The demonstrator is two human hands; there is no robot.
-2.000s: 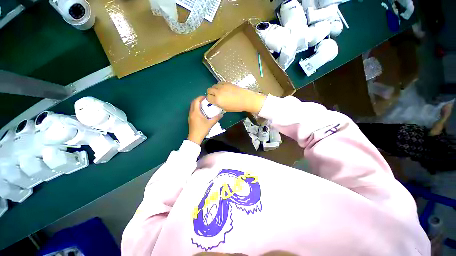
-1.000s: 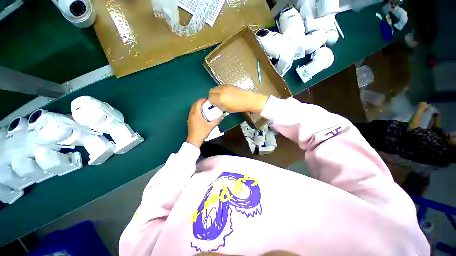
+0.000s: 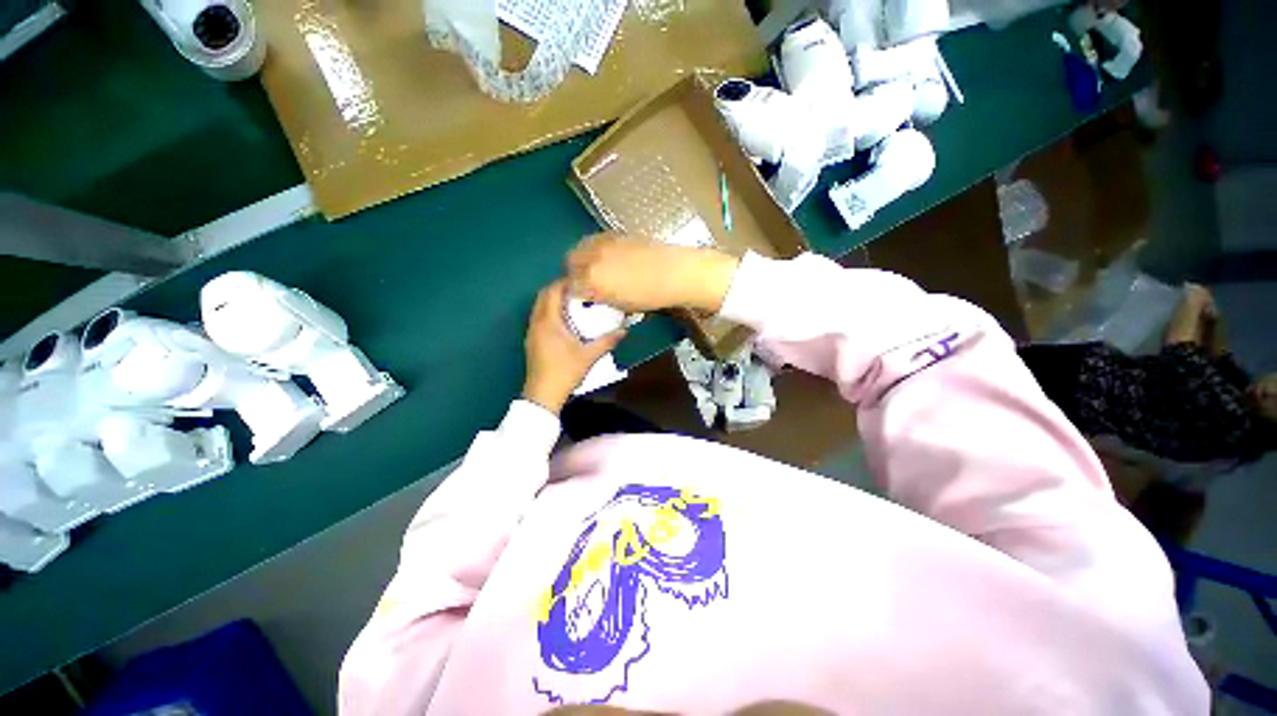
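Note:
A white rounded camera unit (image 3: 594,319) is at the bench's front edge, mostly covered by the hands. My left hand (image 3: 555,350) is closed around its left side. My right hand (image 3: 637,273) lies over its top, fingers bent together at its upper edge; whether the fingers hold a small part cannot be seen. A white flat piece (image 3: 604,374) shows just below the hands. An open cardboard tray (image 3: 768,210) is beyond my right hand, with a grid-patterned sheet (image 3: 647,196) and a thin teal stick (image 3: 726,200) in it.
White cameras (image 3: 287,336) stand in a row at left on the green bench (image 3: 462,238). More cameras (image 3: 889,175) lie right of the tray. Flat cardboard (image 3: 406,112) is at the back. White parts (image 3: 728,385) are below the edge. A blue bin (image 3: 210,678) is lower left. Another person (image 3: 1162,399) is at right.
My right hand has shifted slightly left over the camera's top edge. My left hand keeps its hold. The other person at right has moved their arm.

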